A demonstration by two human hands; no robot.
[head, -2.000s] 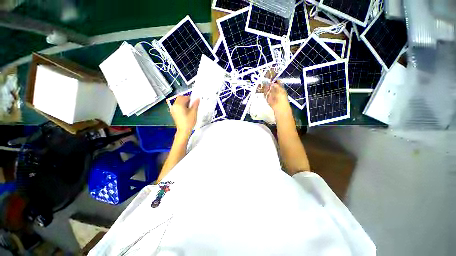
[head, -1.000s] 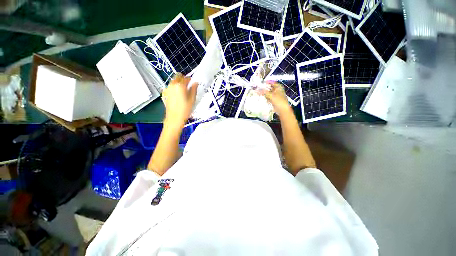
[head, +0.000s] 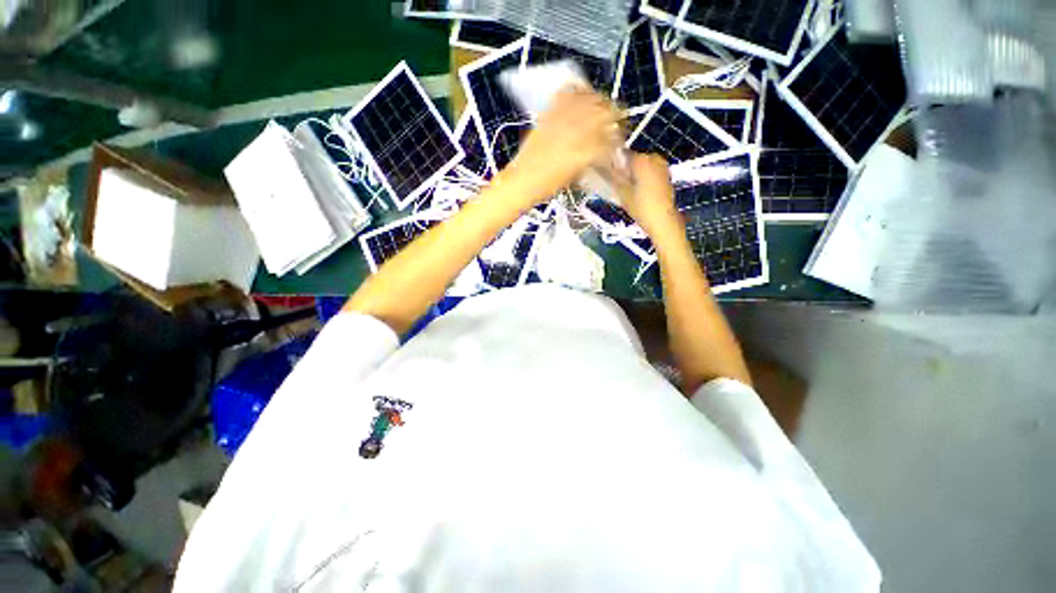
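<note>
My left hand (head: 570,130) is on a white-backed panel (head: 542,86), blurred, over the middle of the bench. The panel's pale end sticks out beyond my left fingers. My right hand (head: 644,183) is close beside, its fingers curled near the panel's lower end; what it grips is too blurred to tell. Loose white leads (head: 457,191) lie tangled below my left forearm. A rounded white bundle (head: 567,257) lies at the bench edge in front of my body.
Dark solar panels (head: 402,133) lie spread over the green bench. White-backed panels (head: 278,199) are stacked at left, beside an open carton (head: 104,209) with a white block. Translucent ribbed packaging (head: 967,209) is at right. A blue stool (head: 249,394) stands below the bench.
My left hand has moved right and forward across the bench, now close to my right hand. The white panel has moved with it. The view has shifted slightly.
</note>
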